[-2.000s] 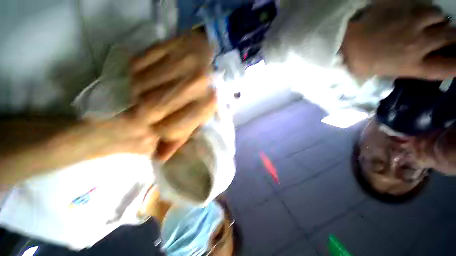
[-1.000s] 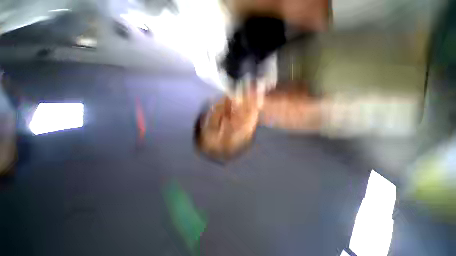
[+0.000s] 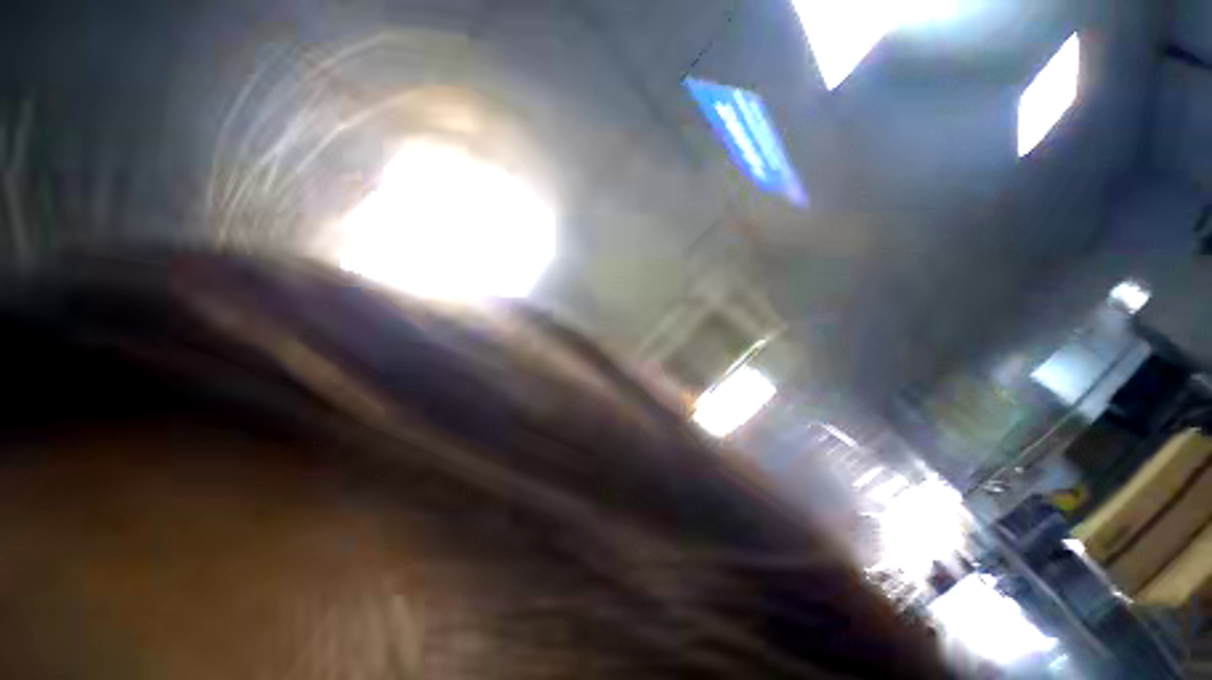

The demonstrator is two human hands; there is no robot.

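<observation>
A large dark brown, blurred shape with hair-like strands point(image 3: 532, 492) fills the lower left and centre of the head view, very close to the camera. It looks like hair, with a warmer brown patch at the lower left that is too blurred to name. No hand can be made out. No tape, strap or other held thing can be made out.
The view is tilted. Bright ceiling light panels point(image 3: 1050, 96) and a blue hanging sign point(image 3: 751, 137) show above. Brown cartons point(image 3: 1150, 518) stand at the right edge, near blurred dark and white equipment point(image 3: 1097, 365).
The camera has swung round. The hands, the masked person, the other face and the dark held thing are gone from view. The dark hair-like shape, blue sign and cartons now show.
</observation>
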